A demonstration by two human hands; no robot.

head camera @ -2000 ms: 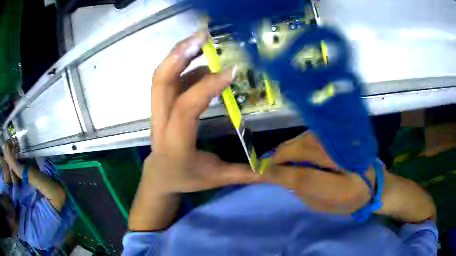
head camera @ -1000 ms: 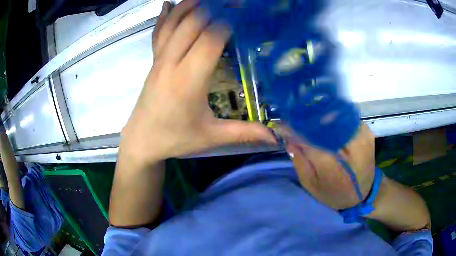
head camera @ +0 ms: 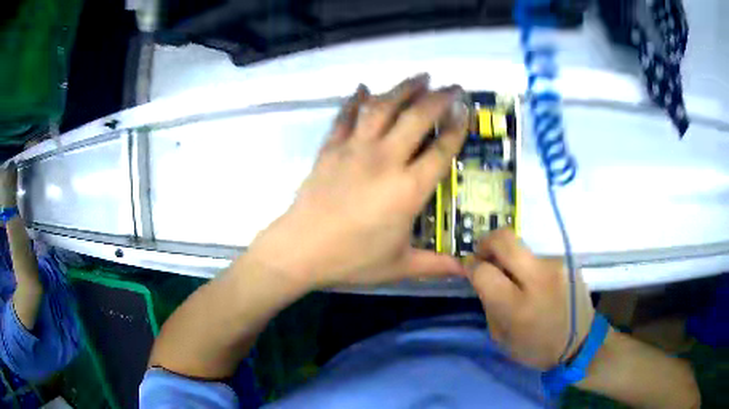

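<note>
Two printed circuit boards lie side by side on the white surface. The right board (head camera: 484, 188) shows dark parts, a yellow-taped block at its far end and bright yellow long edges. The left board (head camera: 429, 224) is mostly hidden under my left hand (head camera: 368, 188), which spreads over it with fingertips at the far end and thumb at the near end. My right hand (head camera: 519, 291) has its fingers bent at the right board's near edge; whether they pinch anything is hidden. A blue wrist strap (head camera: 582, 355) is on my right wrist, with a coiled blue cord (head camera: 551, 132) running up from it.
The long white surface (head camera: 224, 180) has metal rails along both sides. A black tote (head camera: 320, 24) is behind it. A black cloth with white spots (head camera: 662, 60) hangs at the upper right. Another person's arm (head camera: 24, 275) is at the far left, near a green-framed black tray (head camera: 120, 327).
The blue coil has swung right and no longer covers the boards. The view has shifted, showing more of the black tote and the spotted cloth. Both hands stay at the boards, their fingers lower and flatter.
</note>
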